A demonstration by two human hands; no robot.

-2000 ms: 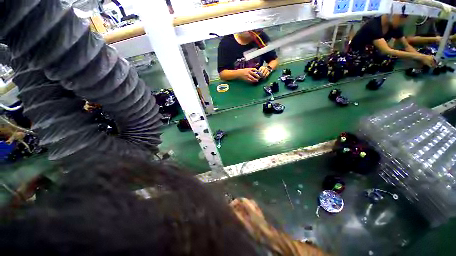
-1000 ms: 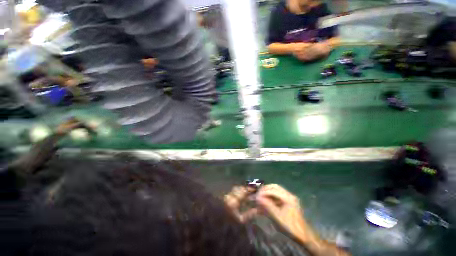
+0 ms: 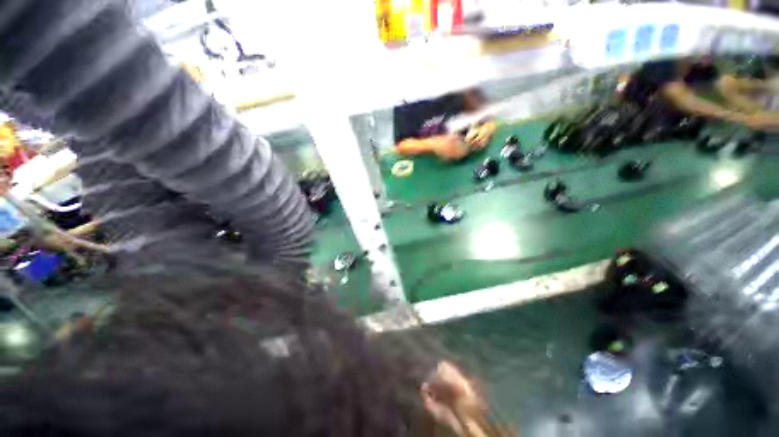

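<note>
My right hand (image 3: 457, 399) shows in part at the bottom centre, blurred, beside dark hair that covers the lower left of the view. Whether it holds anything cannot be told. My left hand is not seen; the hair hides that area. A whitish-blue round circuit board (image 3: 608, 373) lies on the dark green bench to the right of my right hand. A dark housing (image 3: 610, 341) touches or lies just behind it. A small part with a wire (image 3: 688, 360) lies to the right of the board.
A clump of black housings (image 3: 642, 286) and clear ribbed trays (image 3: 735, 247) stand at the right. A white post (image 3: 363, 209) and rail (image 3: 512, 294) edge the belt (image 3: 521, 247), which carries units. A grey hose (image 3: 184, 128) hangs left. Two people work across the belt.
The view has swung since one second ago. My right hand was in fuller view, with fingertips around a small dark piece; now only part of it shows lower down, and the piece is out of sight.
</note>
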